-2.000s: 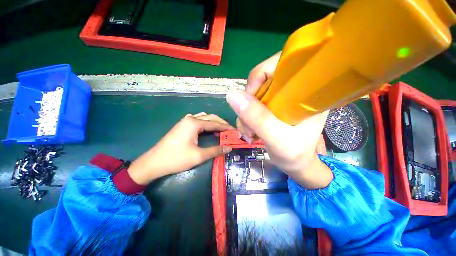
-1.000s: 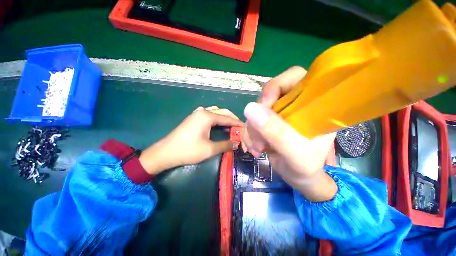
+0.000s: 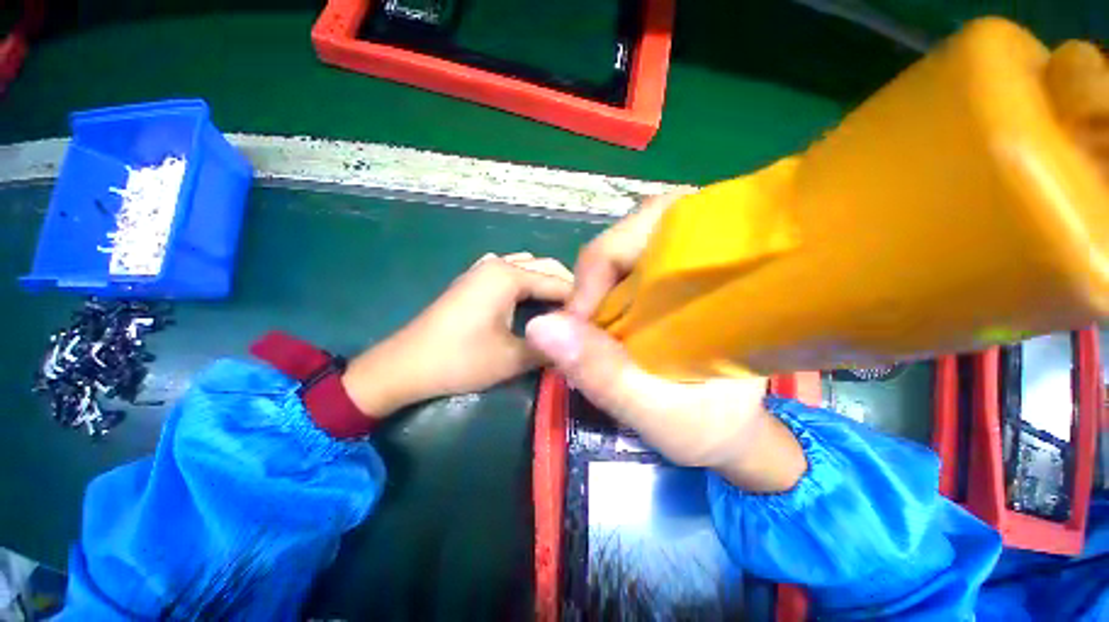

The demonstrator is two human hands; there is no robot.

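Note:
My right hand point(image 3: 663, 389) is closed around the large yellow-orange electric screwdriver point(image 3: 851, 231), which tilts up to the right; its tip is hidden by my hands. My left hand point(image 3: 456, 340) lies at the top left corner of the red holding frame point(image 3: 550, 498), thumb and fingers bent around a spot hidden between the hands. I cannot tell if it grips anything. The tablet point(image 3: 632, 516) in that frame shows its silvery battery; its circuit board is mostly covered by my right hand.
A blue bin point(image 3: 213, 225) with white parts stands at left, a pile of small black-and-silver parts point(image 3: 91, 365) below it. The screw dish point(image 3: 866, 371) is mostly hidden by the screwdriver. More framed tablets point(image 3: 1040, 425) stand right. Beyond the pale rail point(image 3: 401, 170), a red frame point(image 3: 487, 91) lies on the green conveyor.
The screwdriver has swung lower and now covers most of the screw dish. My right hand has moved slightly left against my left hand. The conveyor's red frame has shifted right in view.

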